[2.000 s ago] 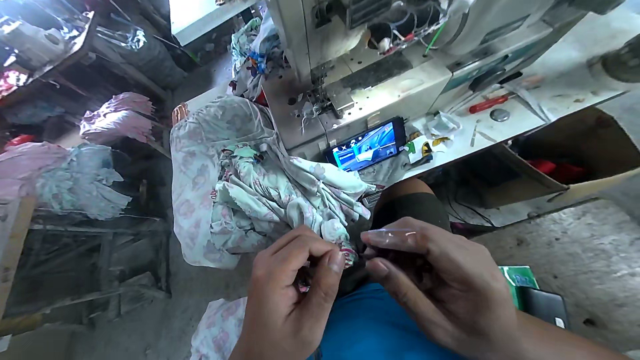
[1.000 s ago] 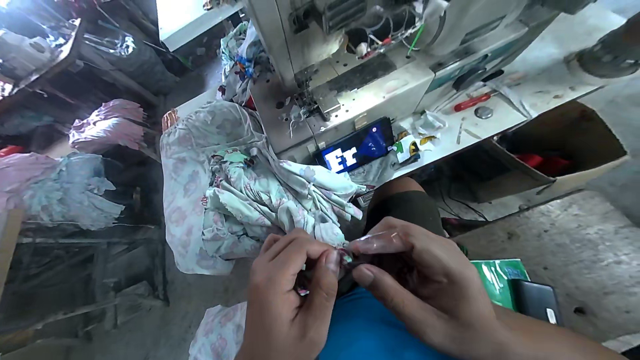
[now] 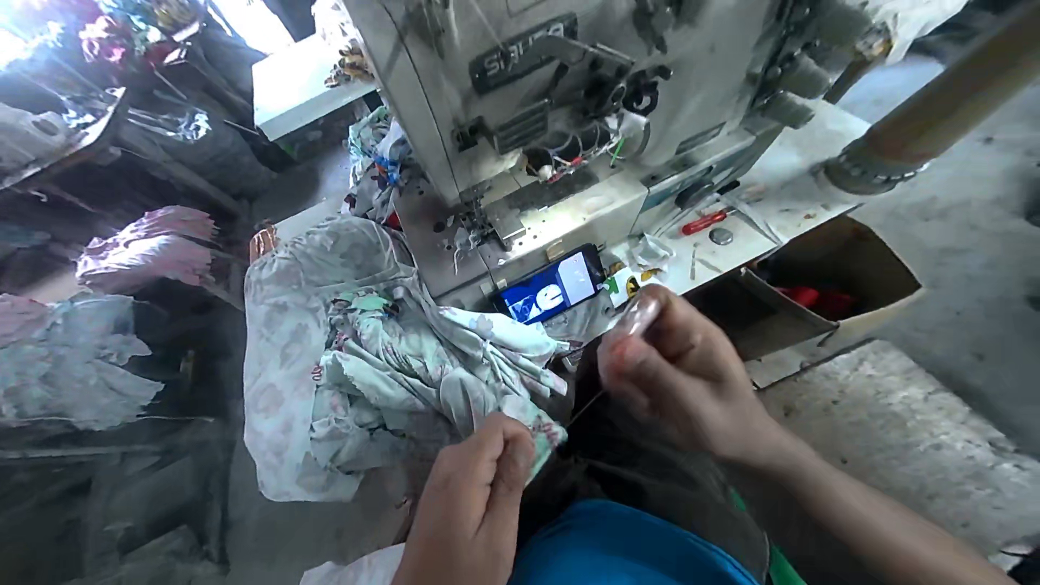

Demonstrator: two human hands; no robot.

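My left hand point(image 3: 479, 479) pinches a corner of pale green printed fabric point(image 3: 422, 370), part of a bunched pile in front of the sewing machine. To its right and higher up, my right hand point(image 3: 674, 374) holds a small clear plastic piece point(image 3: 638, 317) between thumb and fingers; what exactly it is, I cannot tell. A thin thread seems to run between the two hands. The industrial sewing machine point(image 3: 569, 89) stands ahead, its needle area lit. A phone point(image 3: 552, 286) with a lit screen leans at the machine's front edge.
A red-handled tool point(image 3: 704, 222) and a round metal disc point(image 3: 721, 236) lie on the machine table. Beside it is an open cardboard box point(image 3: 861, 268) with red material inside. Stacks of pink fabric point(image 3: 150, 248) sit on a rack at left. A thick pole point(image 3: 934, 106) rises at right.
My hands were close together at the fabric's edge; now they are apart, the right one up and to the right with the plastic piece. The view has shifted.
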